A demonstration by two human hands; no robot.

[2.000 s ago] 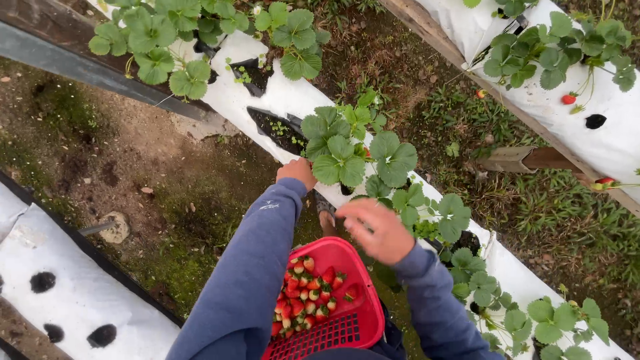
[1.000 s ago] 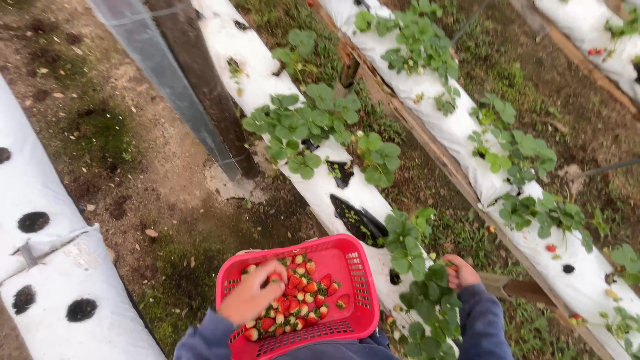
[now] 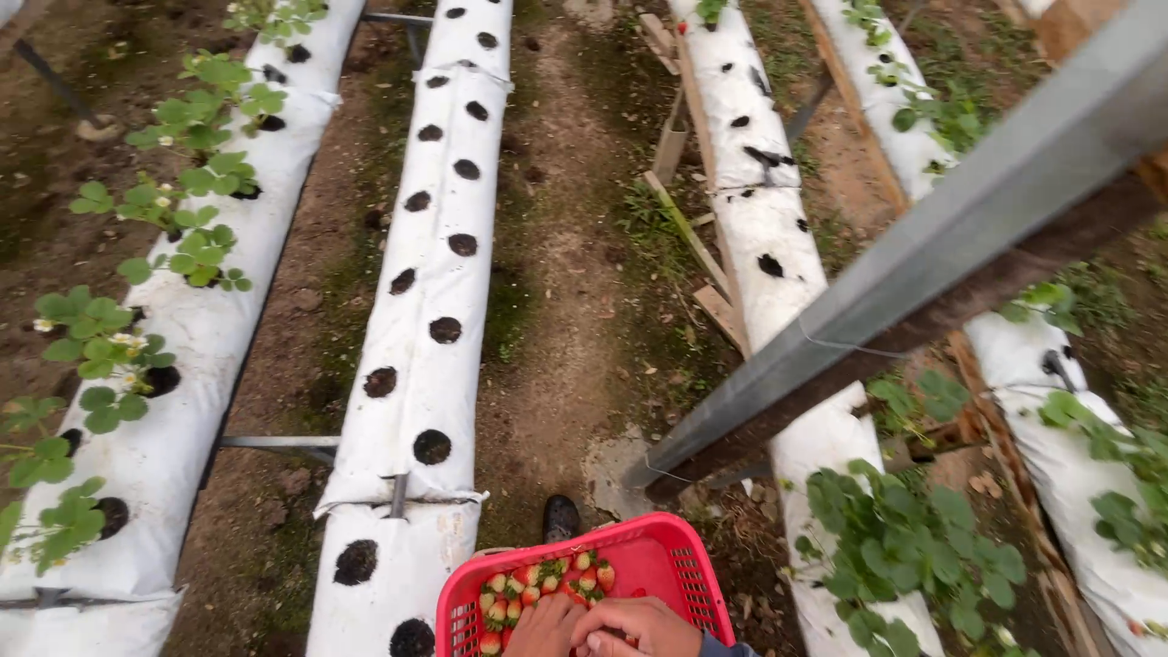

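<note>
A red plastic basket with slotted sides is at the bottom centre, close to my body. Strawberries, red with pale tips and green caps, lie heaped in its left and middle part. Over the heap is my left hand, back upward, its fingers reaching down among the fruit. Beside it and partly touching it, my right hand has curled fingers. Whether either hand holds a berry is hidden by the fingers and the lower frame edge.
A white-covered grow bed with planting holes runs ahead on the left. A slanting metal post crosses the right side. Leafy strawberry plants grow on the right bed. A dark shoe stands on the dirt path.
My right hand has left the plants at the right and come to the basket beside my left hand. The view has turned largely toward the path and the bed with holes.
</note>
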